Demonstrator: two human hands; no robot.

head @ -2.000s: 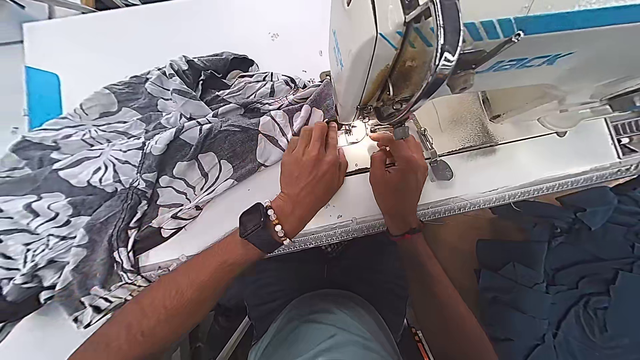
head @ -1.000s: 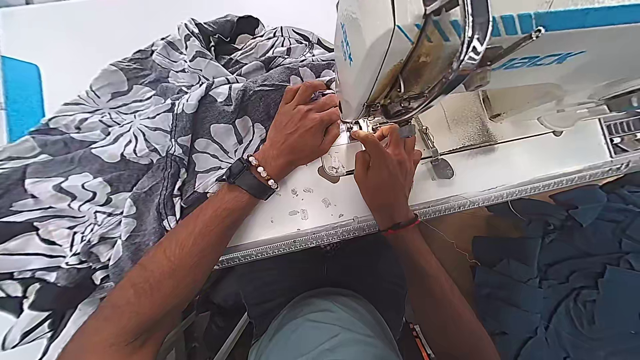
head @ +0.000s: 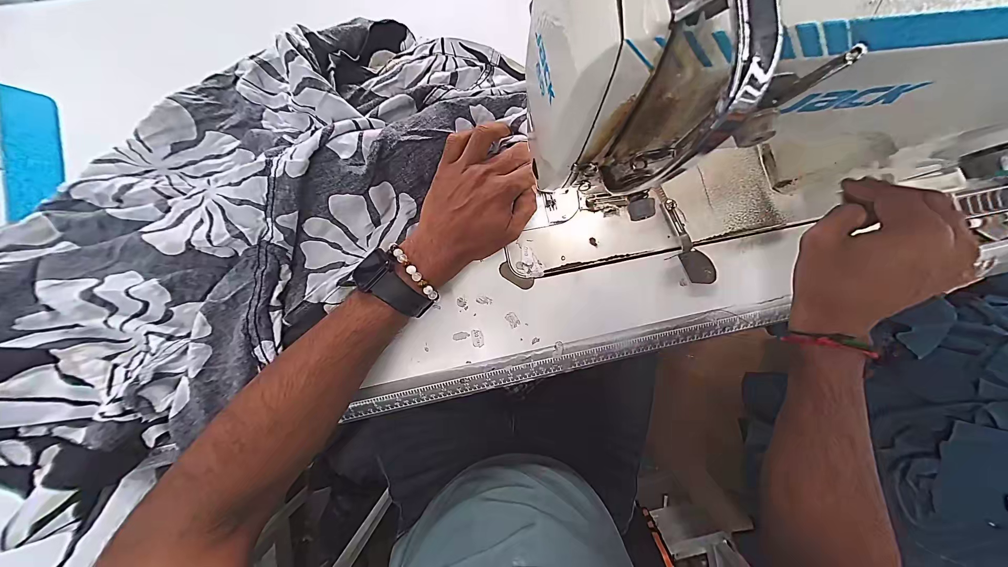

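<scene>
A white Jack sewing machine (head: 583, 87) stands at the upper right, its lamp lighting the metal needle plate (head: 614, 240). Dark grey fabric with white flower print (head: 197, 181) spreads over the left of the table and reaches the needle area. On the fabric's edge, just left of the presser foot, rests my left hand (head: 476, 193), fingers bent; it seems to hold the fabric there. My right hand (head: 886, 248) is at the far right, over the table's front edge, with thumb and forefinger curled near each other. Whether anything is between its fingertips cannot be made out.
A measuring tape (head: 551, 362) runs along the front edge of the white table (head: 441, 346). Dark blue cloth pieces (head: 961, 441) lie heaped at the lower right, below my right forearm. A small metal lever (head: 693, 256) lies right of the needle plate. A blue panel (head: 30, 150) shows at far left.
My right hand has left the needle area and moved to the right. My left hand stays by the presser foot on the printed fabric.
</scene>
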